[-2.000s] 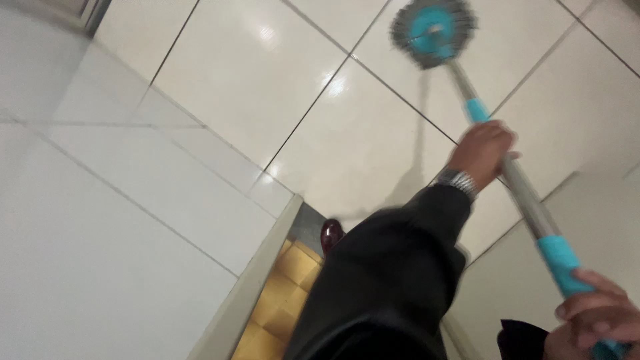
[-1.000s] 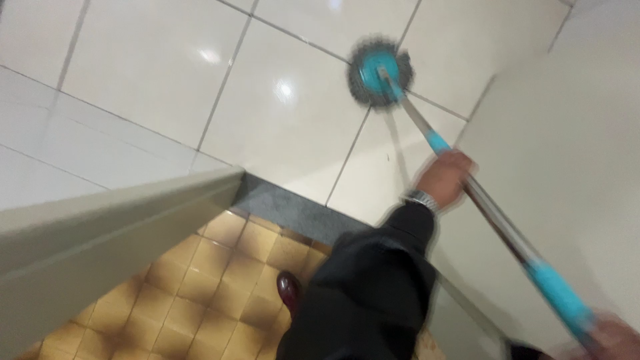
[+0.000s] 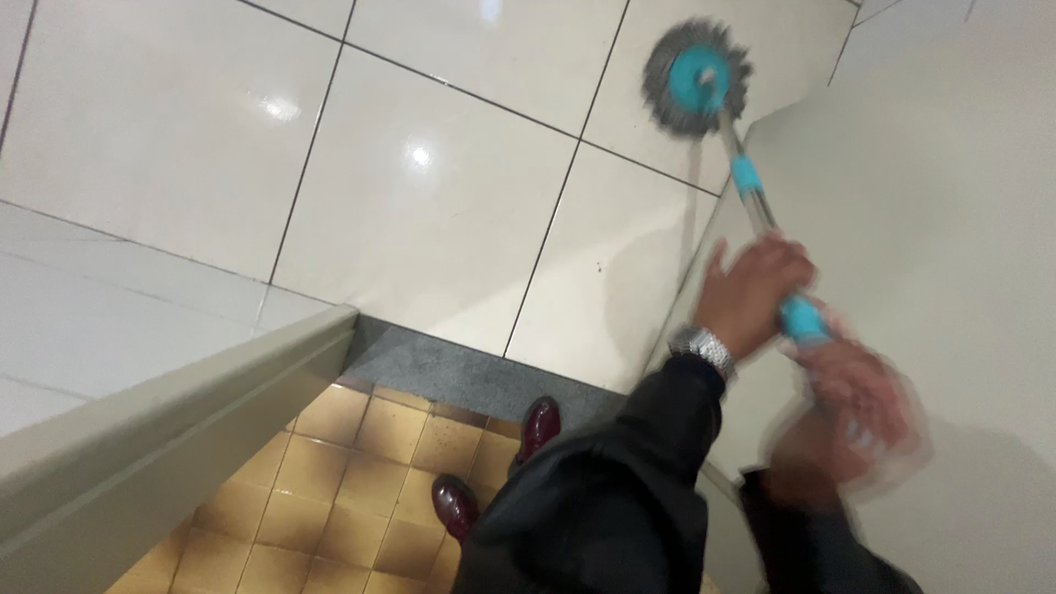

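A round mop with a teal centre and a grey fringe [image 3: 660,74] lies against the pale floor tiles at the upper right. Its metal handle [image 3: 763,213], with teal sleeves, slants down towards me. My left hand [image 3: 755,293], with a silver watch at the wrist, holds the handle just above the lower teal sleeve [image 3: 802,320]; its thumb sticks out. Blurred by motion, my right hand [image 3: 862,404] grips the handle's end below that sleeve and hides most of it.
A beige door frame [image 3: 190,404] crosses the lower left. A dark grey threshold [image 3: 462,367] divides the pale tiles [image 3: 429,214] from yellow-brown tiles [image 3: 322,470]. Two dark red shoes [image 3: 454,502] are near the threshold. A smooth beige panel [image 3: 932,272] fills the right side.
My hands have come closer together on the handle. The mop head has moved to the right towards the beige panel since a second ago. A second shoe now shows.
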